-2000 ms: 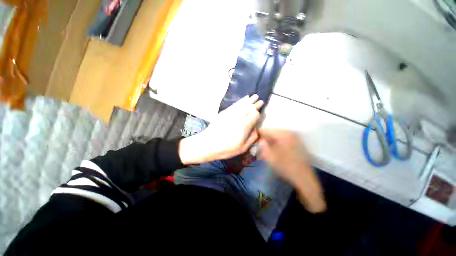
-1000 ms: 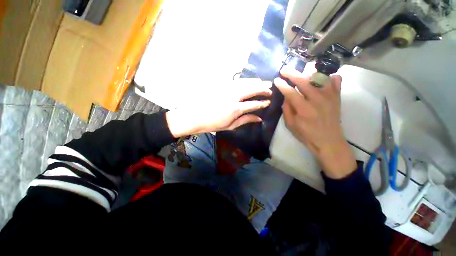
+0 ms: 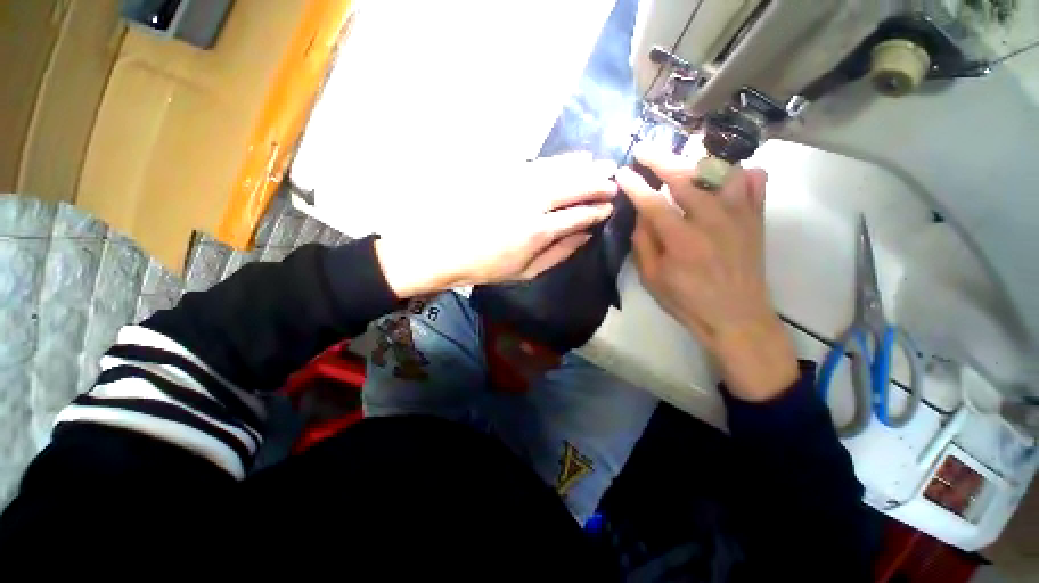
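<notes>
A dark fabric piece (image 3: 566, 294) runs from under the machine's lit needle area down over the table's front edge. It looks shiny blue under the lamp. My left hand (image 3: 507, 222) lies on its left side, fingers together and pressing on it. My right hand (image 3: 709, 251) holds its right side, with fingertips close beside the presser foot (image 3: 664, 114). The needle tip is lost in the glare. The sewing machine (image 3: 786, 57) stands at the upper right.
Blue-handled scissors (image 3: 870, 342) lie right of my right hand. A small white tray (image 3: 955, 484) with a reddish-brown patch is at the lower right. Taped cardboard (image 3: 171, 103) and grey quilted covering (image 3: 80, 273) are at the left. Something red (image 3: 330, 393) is low behind my left sleeve.
My right hand has come up from the table's front edge to the presser foot. Over the last second the hands have stayed near it, and more dark fabric shows below my left hand.
</notes>
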